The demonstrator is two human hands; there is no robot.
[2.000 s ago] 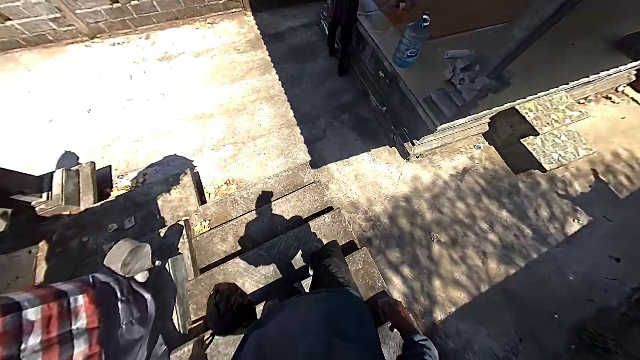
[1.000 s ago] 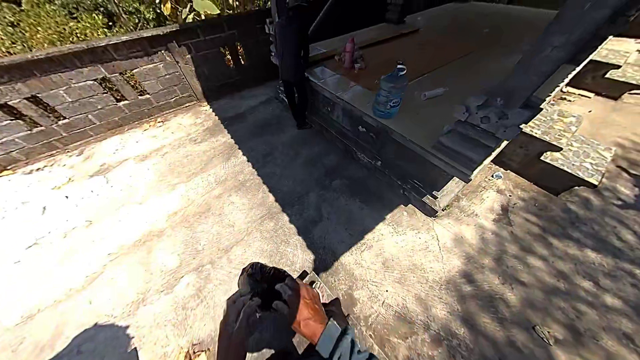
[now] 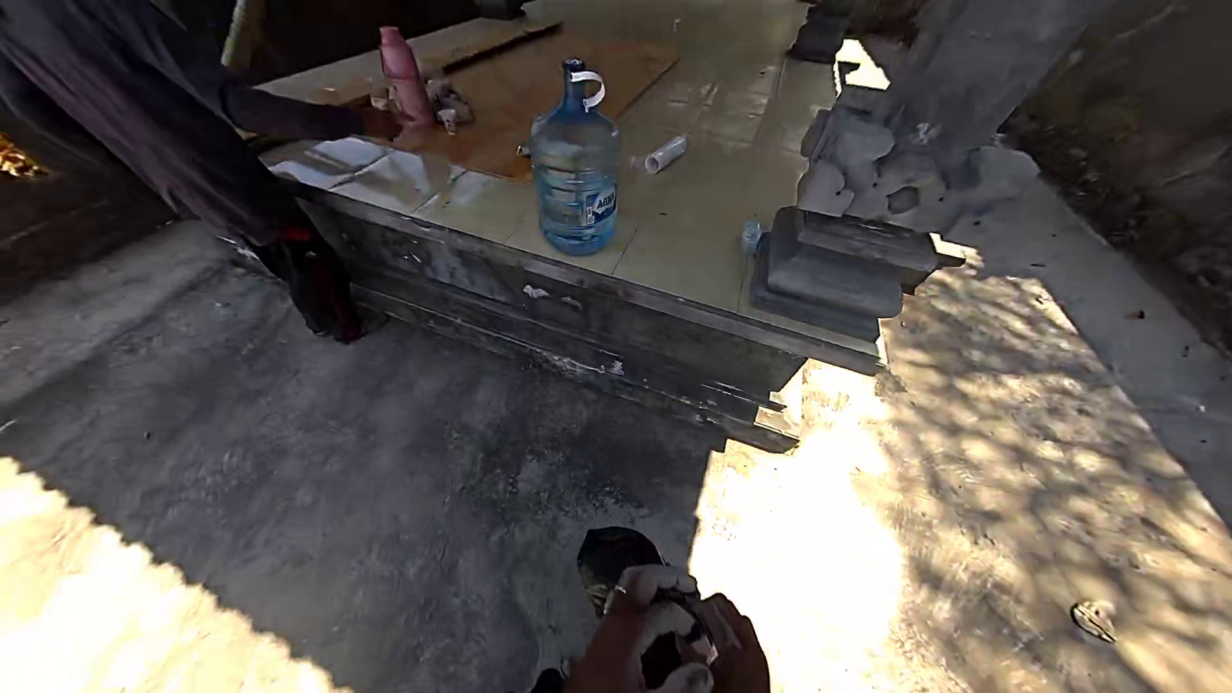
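At the bottom edge my left hand and my right hand are close together, fingers curled around a small object with a pale, shiny part. Fingers and shadow cover most of it, so its kind cannot be told. Greyish fingertips, dusty or covered, show at the top of the left hand. Just beyond the hands is a dark shoe. Ahead, on the tiled platform, stands a large blue plastic water bottle with a white handle ring, partly filled.
A person in dark clothes stands at left, one arm reaching over the platform near a pink bottle. A white tube lies on the tiles. A stepped grey column base stands at the platform's corner. Concrete floor lies in shade.
The platform, the water bottle and the other person are much nearer in view. The steps seen two seconds ago are out of view. My hands, apart at first, are now together.
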